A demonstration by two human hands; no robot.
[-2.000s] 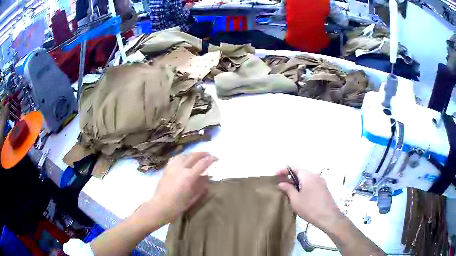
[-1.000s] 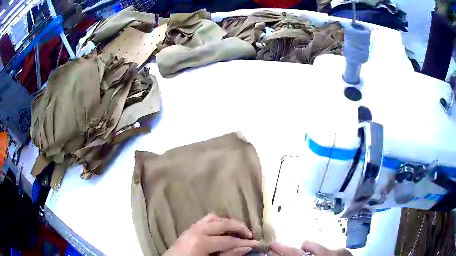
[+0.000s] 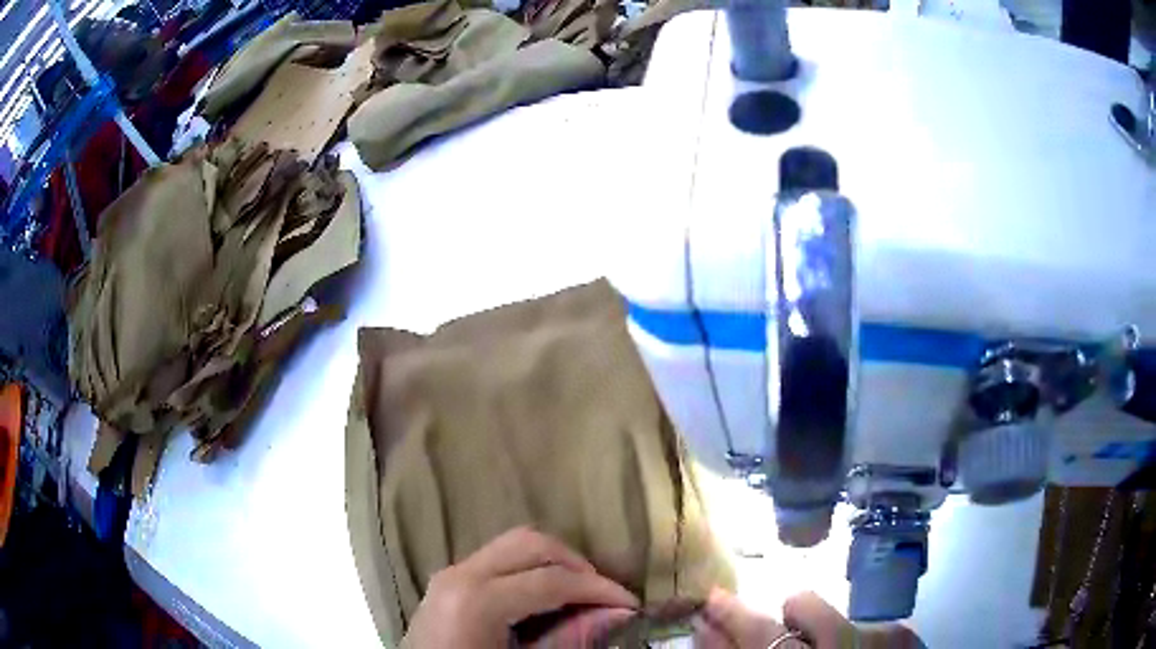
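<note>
A khaki-brown fabric panel (image 3: pixel 520 418) lies on the white table, left of the sewing machine head (image 3: pixel 938 228). My left hand (image 3: pixel 520 596) is at the panel's near edge, fingers curled and pinching the fabric. My right hand (image 3: pixel 786 624) is beside it at the near right corner, pinching the same edge with thumb and finger; a ring-like metal loop shows at its fingers. Both hands are cut off by the bottom of the picture. The needle area is bright and mostly hidden behind the machine head and the chrome take-up lever guard (image 3: pixel 814 355).
A loose pile of khaki-brown pieces (image 3: pixel 165 292) lies at the left. More rolls and bundles (image 3: pixel 482 102) lie along the far edge. Dark brown strips (image 3: pixel 1088 558) hang right of the machine. A ribbed grey knob (image 3: pixel 887 564) sits low on the head.
The view has moved closer to the machine head, which looks larger and covers more of the table. The panel's right edge is now beside the head. Both hands still pinch the near edge.
</note>
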